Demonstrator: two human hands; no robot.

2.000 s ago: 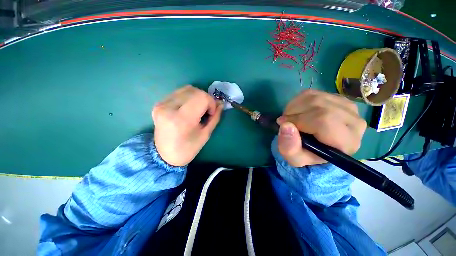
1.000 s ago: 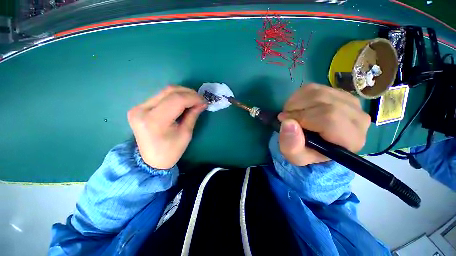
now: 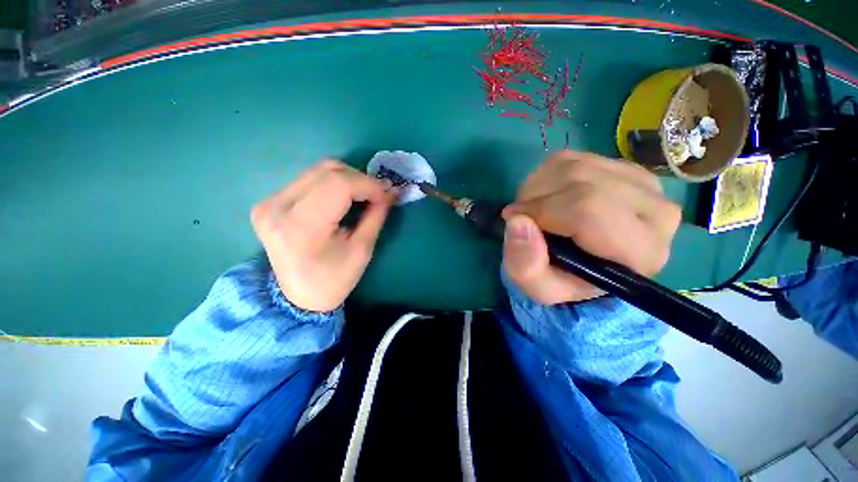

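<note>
My right hand (image 3: 595, 226) holds the black soldering iron (image 3: 640, 290) like a pen, its copper-coloured tip pointing left over the white pad's right part. The white work pad (image 3: 414, 168) lies on the green mat. A small dark component (image 3: 389, 175) is on the pad's left part. My left hand (image 3: 325, 226) is left of the pad, thumb and forefinger pinched together at the component's lower edge. Whether the fingertips grip the component or a thin wire cannot be told.
Short red wires (image 3: 513, 71) lie loose at the back. A yellow roll (image 3: 640, 108) with whitish bits stands at the right, beside a black stand (image 3: 786, 89) and yellow sponge (image 3: 740, 194). Black cables run right. A blue sleeve (image 3: 826, 306) shows at the right edge.
The view has shifted slightly. Since two seconds ago my left hand has moved left and down relative to the pad. The iron's tip has drawn back from the dark component.
</note>
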